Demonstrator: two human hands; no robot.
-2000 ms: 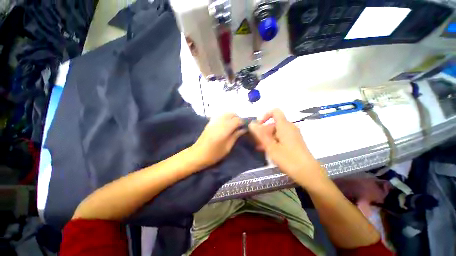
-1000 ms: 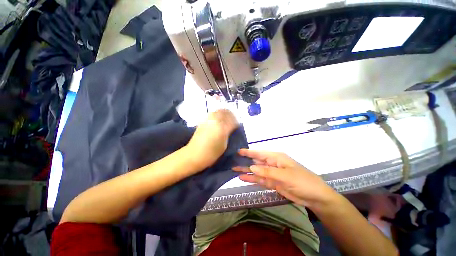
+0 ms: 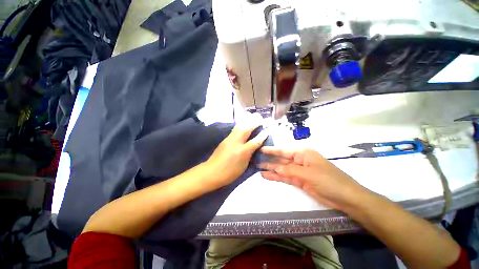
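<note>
A dark grey-navy fabric panel lies spread and partly bunched left of the needle, its right corner near the presser foot. My left hand presses on the fabric just in front of the foot, fingertips close to it. My right hand has its fingers extended flat on the fabric edge, touching it beside my left fingertips. Whether the right fingers grip the edge cannot be told. The white sewing machine head stands above. The needle tip is lost in the bright lamp glare.
Blue-handled thread snips lie right of the needle, tied to a beige cord. A measuring tape runs along the front table edge. Blue knobs sit on the head and beside the foot. Dark fabric heaps lie at left.
The view has shifted closer to the machine. My right hand has left a pinch with my left, opened, and moved up against the fabric edge. My left hand and the fabric corner moved to the foot.
</note>
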